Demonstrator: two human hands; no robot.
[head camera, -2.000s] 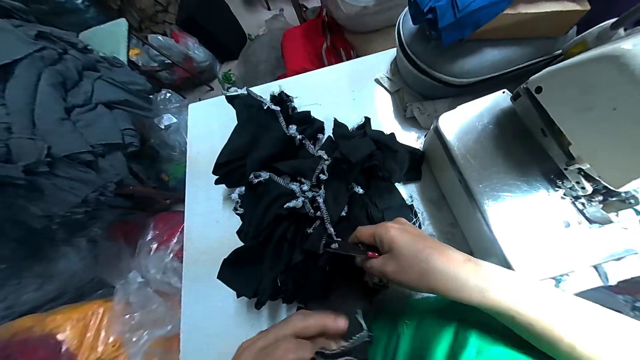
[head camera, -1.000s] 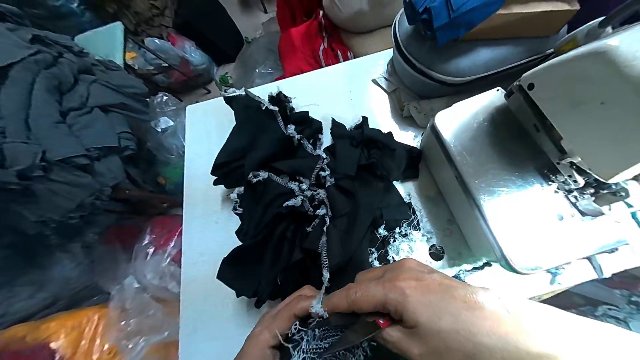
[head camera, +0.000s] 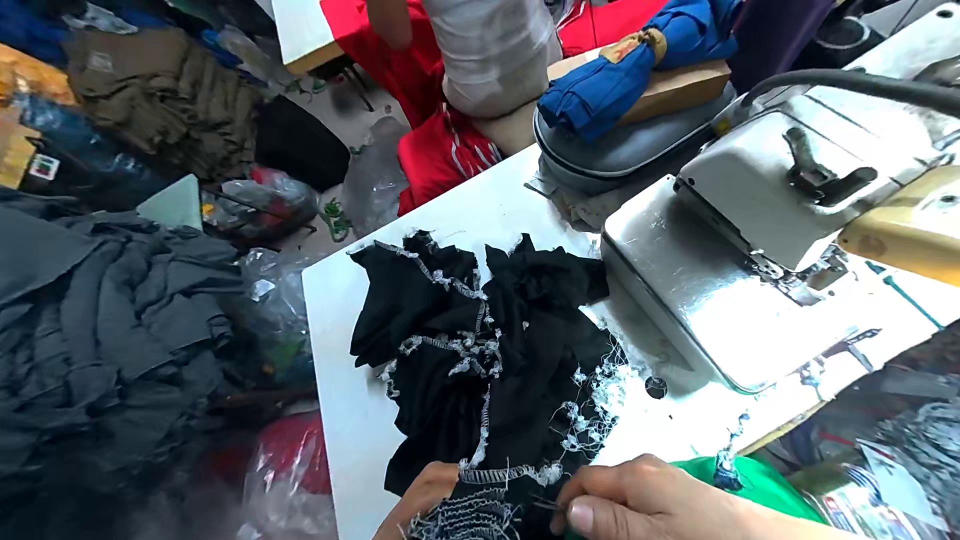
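Black fabric pieces (head camera: 442, 360), joined by grey-white overlock stitching with tufts of thread, lie on the white table (head camera: 345, 420). At the bottom, my left hand (head camera: 424, 502) is closed on the near end of the black fabric, beside a band with dense rows of light stitching (head camera: 469, 514). My right hand (head camera: 637, 499) is just right of that band, its fingers bent around a small dark metal tool (head camera: 546, 501), mostly hidden; its blades point toward the stitched edge. Loose white thread scraps (head camera: 600, 405) lie along the fabric's right side.
An overlock sewing machine (head camera: 705, 277) stands at the right. Behind the fabric are a grey case (head camera: 630, 146), blue cloth (head camera: 622, 82) and a cardboard box (head camera: 682, 90). A seated person in red (head camera: 442, 157) is beyond the table. Grey garments (head camera: 112, 315) and plastic bags (head camera: 292, 465) fill the left.
My hands have come together at the fabric's near end, where the stitched band now shows. My right hand has moved from the fabric's middle seam toward the bottom. The view has tilted up.
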